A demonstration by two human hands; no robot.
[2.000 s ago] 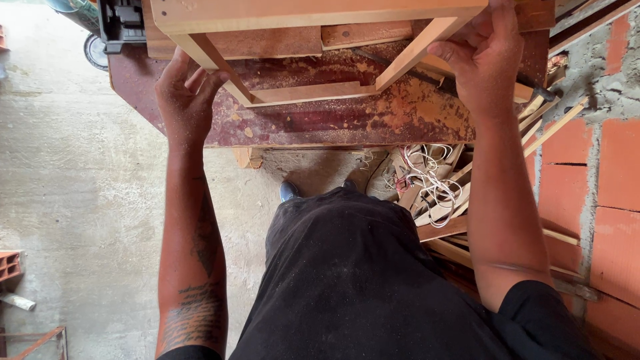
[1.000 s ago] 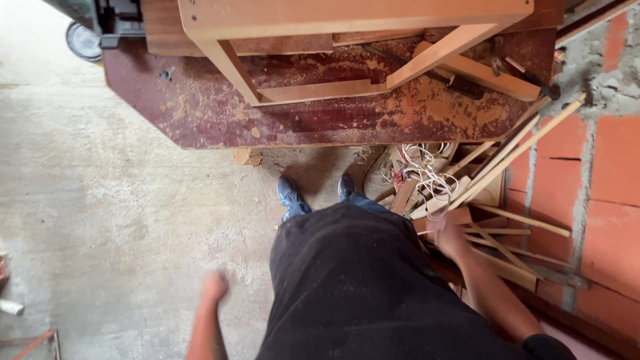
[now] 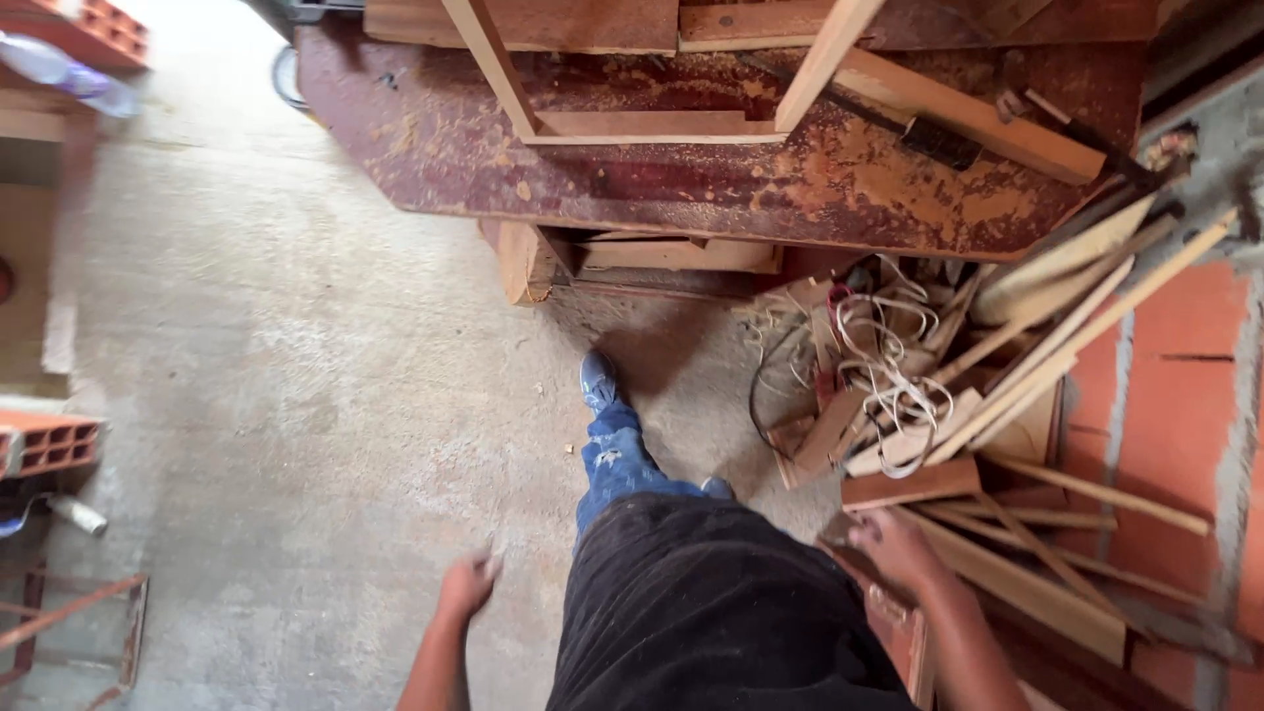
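Note:
My left hand (image 3: pixel 468 583) hangs over the concrete floor, left of my body, with no object seen in it; its fingers look loosely curled and blurred. My right hand (image 3: pixel 882 538) is low on the right, close to a short wooden block (image 3: pixel 913 483) on the scrap pile; whether it touches the wood is unclear, and motion blurs its fingers. Ahead, a wooden frame (image 3: pixel 652 138) rests on the worn dark red workbench (image 3: pixel 592 188), its far part cut off by the view's top edge. A wooden piece (image 3: pixel 968 114) lies slantwise on the bench beside a dark block-like tool (image 3: pixel 940 143).
Wood strips (image 3: pixel 1096 341) and a tangled white cable (image 3: pixel 894 370) are heaped right of my legs, by a hollow-brick wall (image 3: pixel 1175 395). At left are a hollow brick (image 3: pixel 54 442), a plastic bottle (image 3: pixel 69 74), a paint roller (image 3: pixel 77 513) and a rusty metal frame (image 3: pixel 128 632).
Two seconds ago both my hands were on the wooden frame; they have let go and come down beside my body. The view has shifted, showing more floor.

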